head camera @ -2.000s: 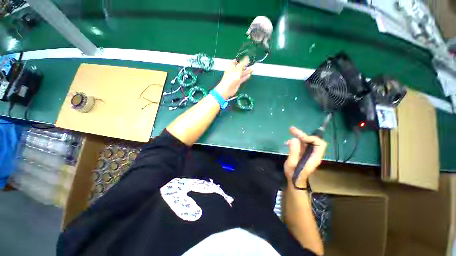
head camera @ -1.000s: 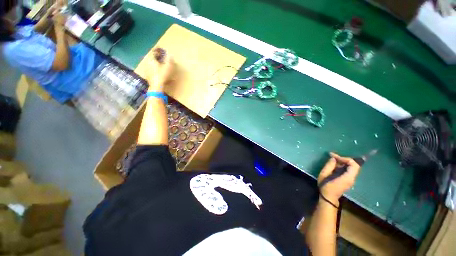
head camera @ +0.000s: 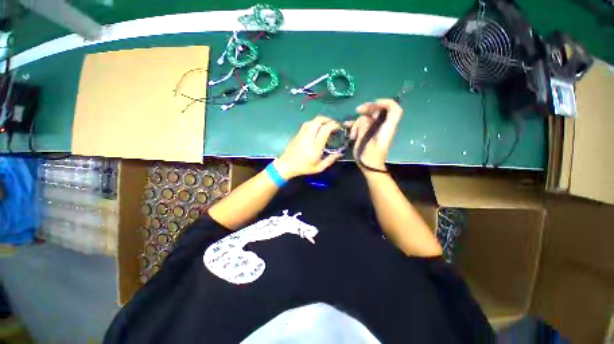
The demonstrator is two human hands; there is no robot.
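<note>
My left hand point(head camera: 312, 148), with the blue wristband, holds a round dark stator point(head camera: 336, 139) near the bench's front edge. My right hand point(head camera: 378, 131) is beside it, holding the black soldering iron point(head camera: 374, 127); its fingers are close to the stator, and I cannot tell whether they touch it. The iron's tip is blurred and points away from me. A green ring circuit board point(head camera: 340, 83) with white and red leads lies behind my hands. Several more green rings point(head camera: 262, 79) with leads lie to the left. The cardboard sheet point(head camera: 138, 101) has dark loose wires on its right edge.
A black fan point(head camera: 479, 50) stands at the back right, beside dark equipment with a pale label. A carton of stators point(head camera: 128, 222) is below the bench at left, beside clear plastic trays point(head camera: 75, 201). An open carton point(head camera: 498, 259) is below right. Blue clothing shows at the far left.
My left hand has moved from the cardboard sheet to the front middle, with the stator now in it. My right hand and the iron have come in beside it. The view has turned back right.
</note>
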